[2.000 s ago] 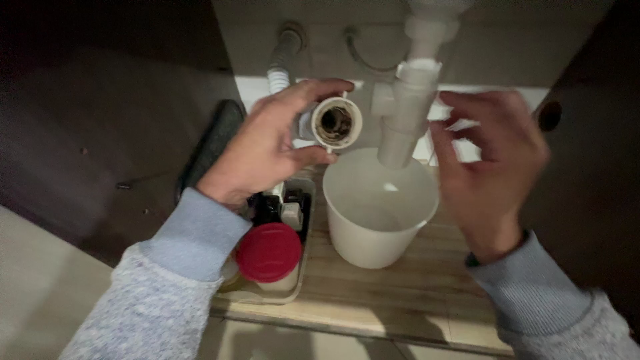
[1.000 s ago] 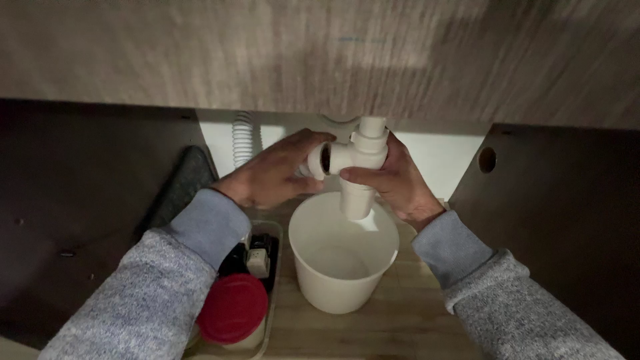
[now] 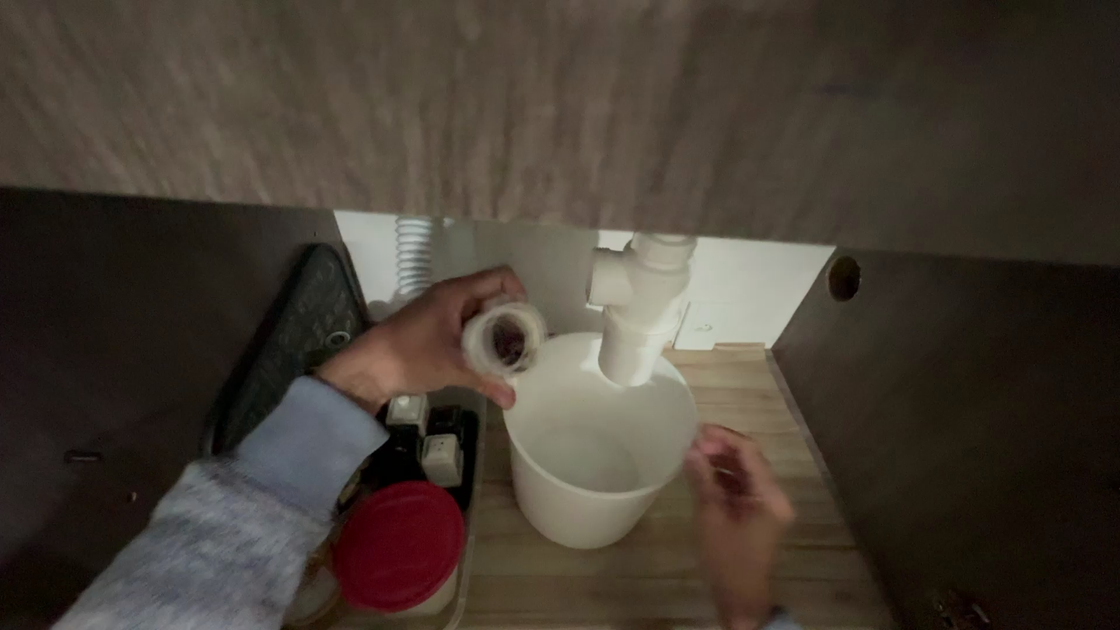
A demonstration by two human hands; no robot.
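Note:
My left hand (image 3: 429,337) grips a white plastic drain pipe fitting (image 3: 506,339), its round mouth facing me with dark grime inside. The fitting is near the left rim of a white bucket (image 3: 577,516). Above the bucket hangs a white plastic drain trap (image 3: 643,306), its lower end just over or inside the rim and its side port pointing left. My right hand (image 3: 739,486), blurred, is by the bucket's right side with the fingers curled; whether it holds anything cannot be told.
A clear plastic bin (image 3: 468,560) at lower left holds a red-lidded tub (image 3: 400,547) and plug-like white and black items. A dark panel-like object (image 3: 297,341) leans on the left cabinet wall. A grey corrugated hose (image 3: 414,254) runs behind. A wood-grain cabinet edge (image 3: 542,114) crosses the top.
My right hand has left the drain trap and moved down beside the bucket. My left hand has drawn the fitting left, away from the trap's side port.

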